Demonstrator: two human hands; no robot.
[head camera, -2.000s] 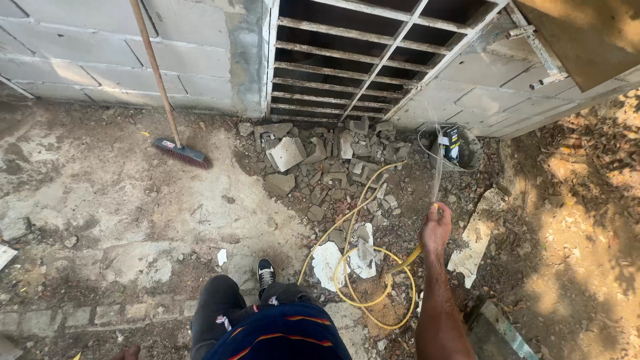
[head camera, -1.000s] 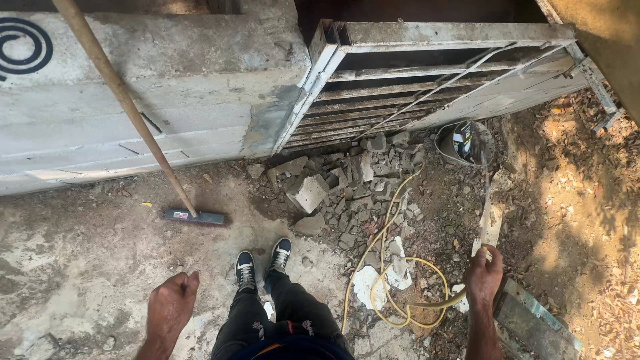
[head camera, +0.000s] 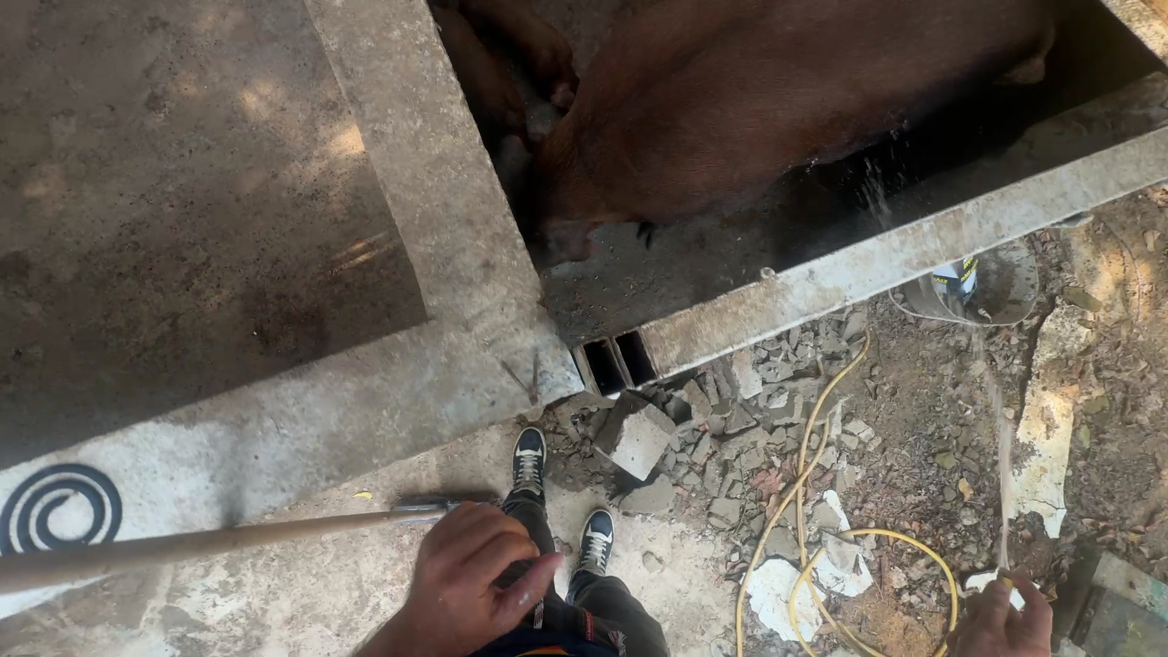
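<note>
My right hand (head camera: 1001, 616), at the lower right, grips the end of a yellow hose (head camera: 808, 484), its coils lying on the ground beside the hand. A stream of water (head camera: 999, 429) runs from it up the view, and spray falls inside a walled pen. My left hand (head camera: 474, 570) is loosely curled at the lower middle, over my legs; whether it holds something cannot be told. A large brown pig (head camera: 730, 119) stands in the pen, with part of another animal (head camera: 511, 55) at its left.
A concrete wall (head camera: 438, 182) and a metal gate's top rail (head camera: 894, 251) border the pen. Broken blocks (head camera: 639, 438) lie at its foot, near my shoes. A bucket (head camera: 1004, 283) stands right. The broom's wooden handle (head camera: 228, 538) leans across the wall, beside a black mosquito coil shape (head camera: 62, 511).
The view has moved far up over the wall, so the pen and the pig now show. My left hand has come in towards the middle. Water now lands inside the pen.
</note>
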